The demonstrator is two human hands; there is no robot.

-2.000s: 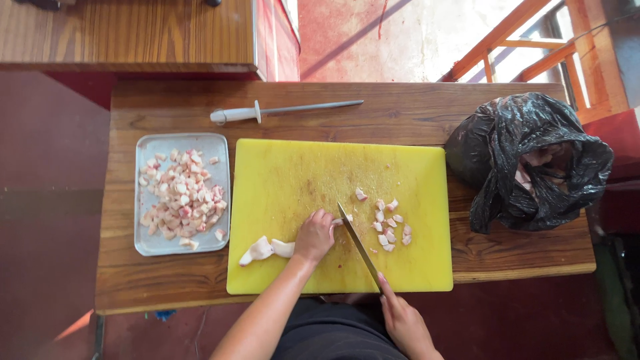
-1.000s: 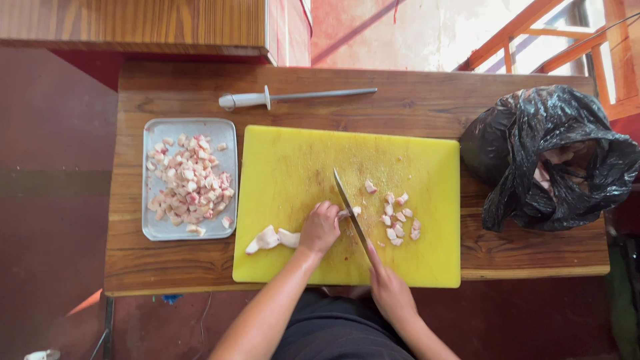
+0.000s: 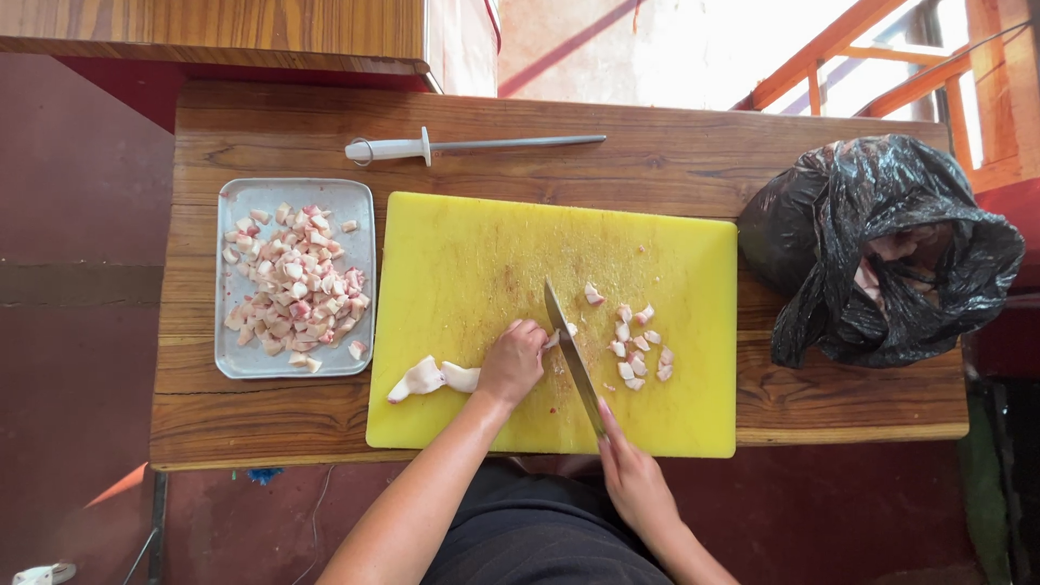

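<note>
My left hand (image 3: pixel 513 361) presses a strip of pale raw meat or fat (image 3: pixel 461 376) onto the yellow cutting board (image 3: pixel 487 244); the fingers are curled over it, and its end shows to the right by the blade. A further pale piece (image 3: pixel 419 379) lies left of that hand. My right hand (image 3: pixel 638 479) grips a kitchen knife (image 3: pixel 575 357), its blade slanting up and left across the end of the strip. Several cut cubes (image 3: pixel 634 349) lie right of the knife. At the left, a metal tray (image 3: pixel 236 363) holds a heap of similar cubes (image 3: pixel 296 284).
A honing steel (image 3: pixel 487 145) with a white handle lies behind the board on the wooden table (image 3: pixel 666 166). An open black plastic bag (image 3: pixel 861 195) with raw meat (image 3: pixel 902 252) inside stands at the right. Another wooden surface (image 3: pixel 211 32) adjoins at the back left.
</note>
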